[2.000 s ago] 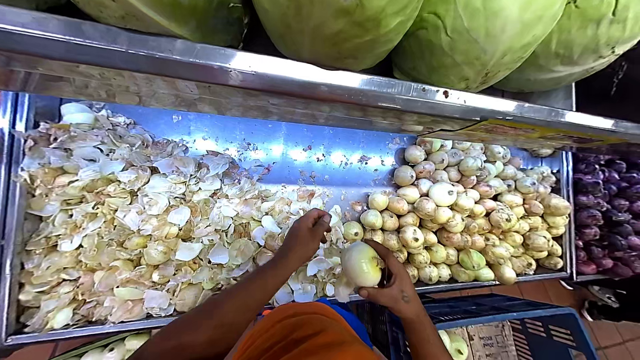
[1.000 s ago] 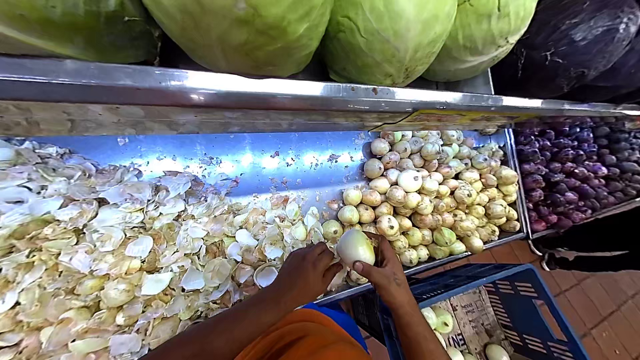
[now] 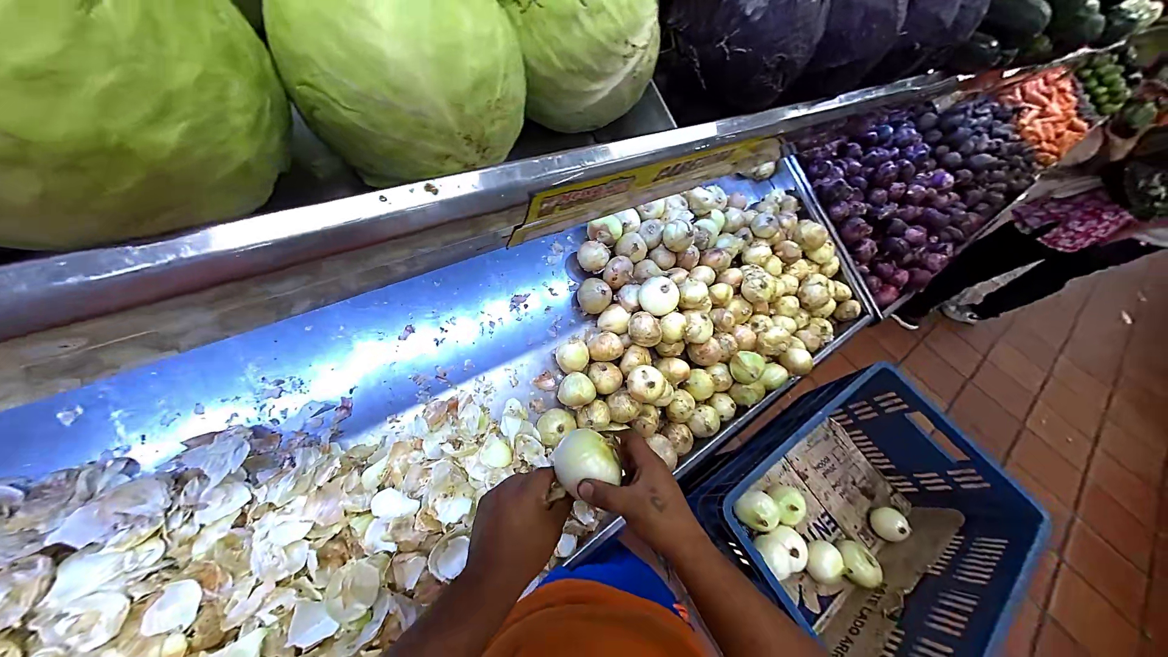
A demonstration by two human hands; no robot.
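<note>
A pale, smooth white onion (image 3: pixel 586 462) sits between my two hands over the front edge of the metal bin. My right hand (image 3: pixel 650 497) grips it from the right, its thumb across the lower side. My left hand (image 3: pixel 522 516) is at the onion's left side, its fingertips partly hidden; a scrap of skin seems to be at them. Beyond my hands lies a pile of onions (image 3: pixel 698 319), many with dry skins. Loose onion skins (image 3: pixel 301 538) cover the left part of the bin.
A blue plastic crate (image 3: pixel 967 456) with cardboard and several peeled onions (image 3: pixel 824 561) stands at the lower right on the tiled floor. Green cabbages (image 3: pixel 392 82) fill the shelf above, behind a metal rail. Purple onions (image 3: pixel 899 182) and carrots lie farther right, where a person's legs (image 3: pixel 981 265) show.
My left hand, apart from the onion two seconds ago, has come to it. The view has swung right, showing more of the crate. The onion remains in my right hand.
</note>
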